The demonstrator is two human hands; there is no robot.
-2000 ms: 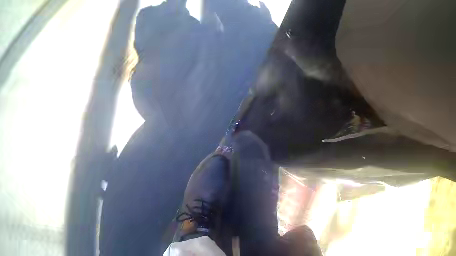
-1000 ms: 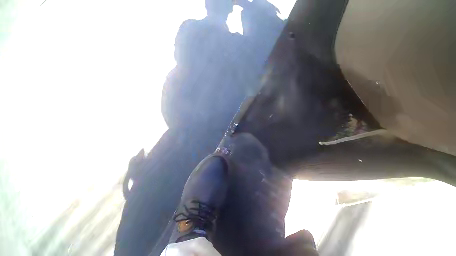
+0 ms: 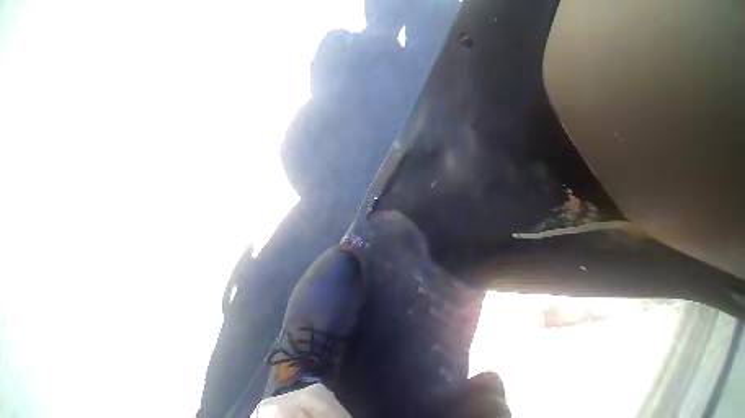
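Note:
No hand shows in the head view. A dark lace-up shoe [image 3: 325, 286] with an orange patch near its laces rests at the left edge of the dark footboard [image 3: 400, 326]. A pale trouser cuff [image 3: 302, 402] covers the shoe's ankle end at the bottom edge. A black, scuffed leg shield [image 3: 482, 155] rises beyond the shoe toe. A thin pale strip [image 3: 568, 229] and a small orange flaky patch [image 3: 574, 206] show on it. A smooth tan-brown body panel [image 3: 662, 122] fills the upper right.
A blue-grey shadow [image 3: 327, 155] lies on the overexposed ground [image 3: 122, 204] left of the scooter. A dark rounded object [image 3: 488, 396], unclear what, is at the bottom edge. Bright ground with pale slanting bands [image 3: 690, 359] shows at the lower right.
The shadow's visible left edge has shifted right and it looks narrower. The ground at lower right looks different, with pale bands now at the right. Shoe and panels sit slightly further left in view.

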